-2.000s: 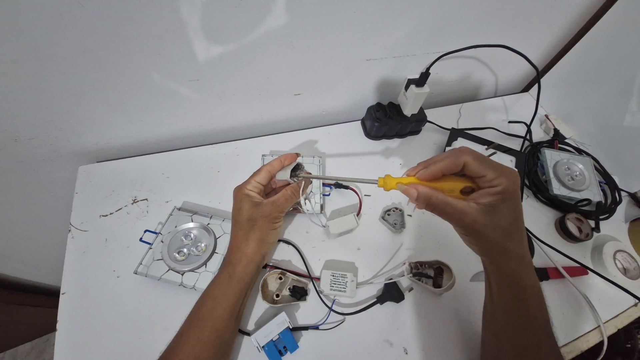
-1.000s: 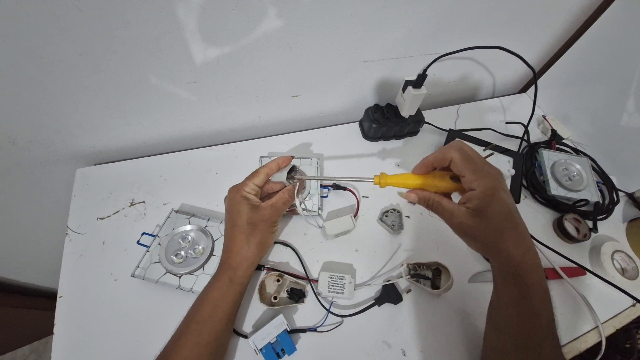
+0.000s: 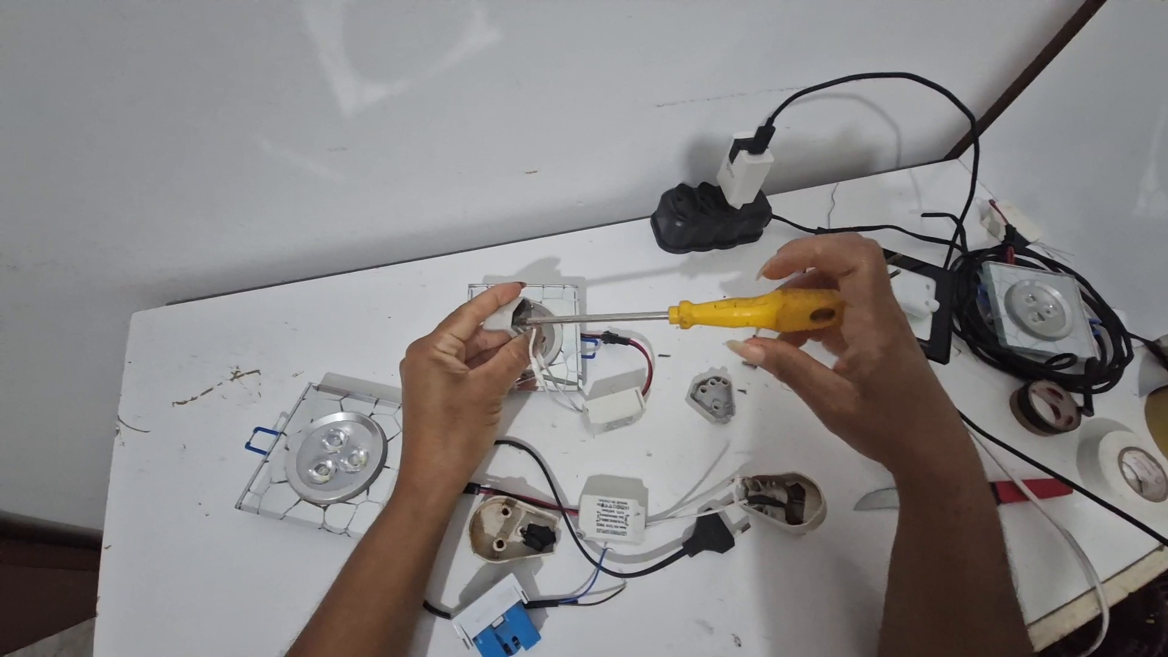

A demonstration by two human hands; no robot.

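Observation:
My left hand (image 3: 465, 365) pinches a small white plug housing (image 3: 505, 316) with thin white wires running from it. The metal tip of a yellow-handled screwdriver (image 3: 757, 312) meets the housing's opening. My right hand (image 3: 849, 347) is at the handle's end, with thumb and forefinger spread off the grip and the other fingers partly hidden behind it. Behind my left hand lies a square LED spotlight (image 3: 570, 310), joined by a red and black lead to a white driver box (image 3: 614, 409). A grey plug face (image 3: 712, 396) rests between my hands.
A larger LED spotlight (image 3: 336, 456) lies at left. Nearer are an LED driver (image 3: 611, 509), opened plug shells (image 3: 787, 502), a black plug (image 3: 710, 536) and a blue-and-white module (image 3: 502, 620). At right are coiled black cable (image 3: 972, 319), tape rolls (image 3: 1045, 407) and a red-handled knife (image 3: 1031, 490).
The fingers of my right hand have spread away from the screwdriver handle they were closed around. My left hand still holds the plug housing at the screwdriver's tip.

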